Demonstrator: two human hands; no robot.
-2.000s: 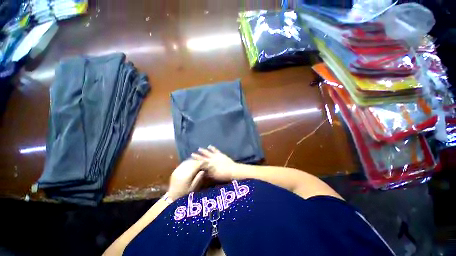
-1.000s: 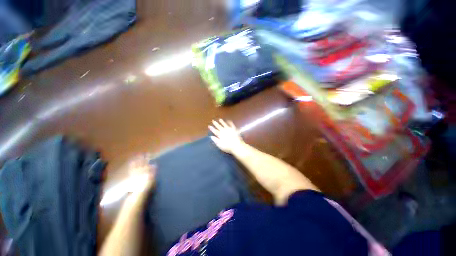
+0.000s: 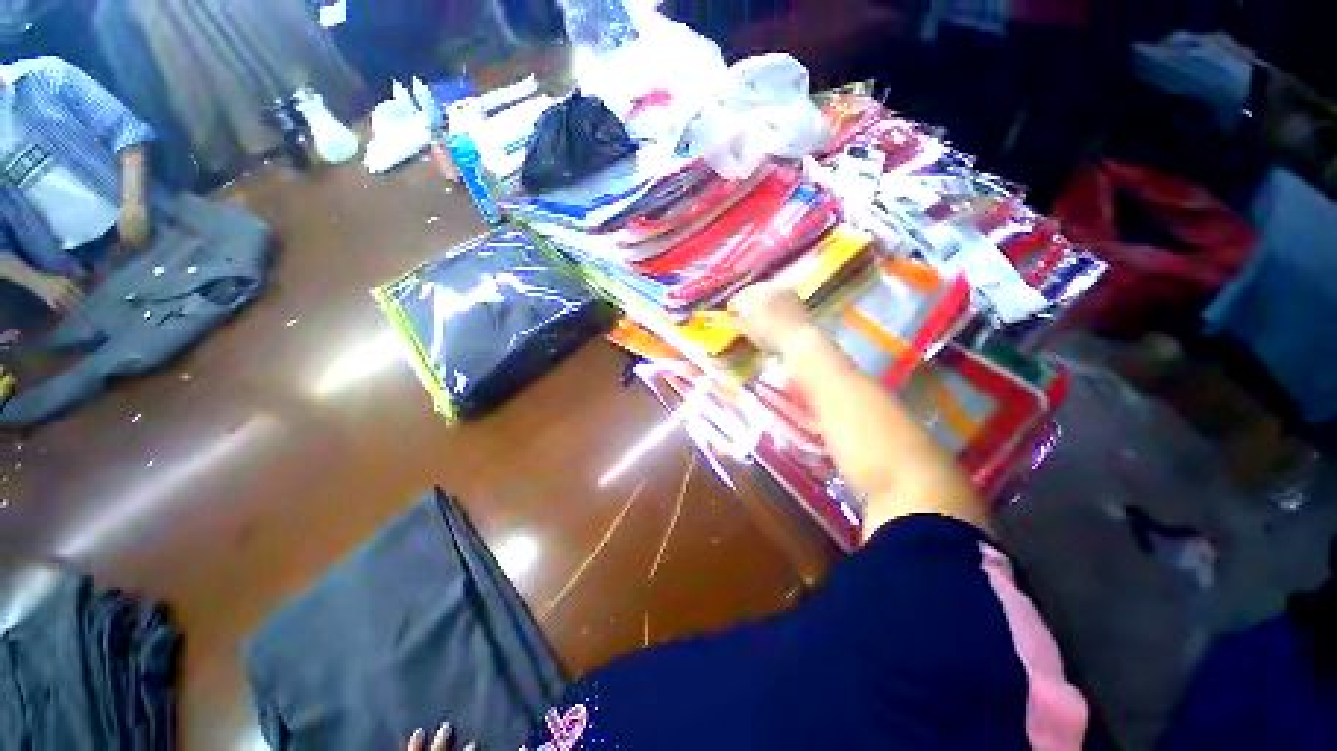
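Observation:
Dark grey folded trousers (image 3: 389, 638) lie on the table in front of me. My left hand (image 3: 437, 738) is at the bottom edge of the view; only its fingertips show, on the trousers. My right arm reaches out to the polybag stacks (image 3: 704, 242). My right hand (image 3: 773, 320) is on the yellow and orange bordered bags; its fingers are blurred, so I cannot tell if they hold a bag. The unpacked trouser pile (image 3: 88, 668) is cut off at the lower left.
Packed trousers (image 3: 491, 316) lie left of the bag stacks. A black plastic bundle (image 3: 576, 143) and a crumpled white bag (image 3: 755, 115) top the stacks. A person (image 3: 71, 162) handles grey cloth at far left. White bottles (image 3: 326, 129) stand at the back.
My right hand has moved from the trousers to the polybag stacks. My left hand has dropped to the trousers' near part. The view has swung right and up, showing the other person.

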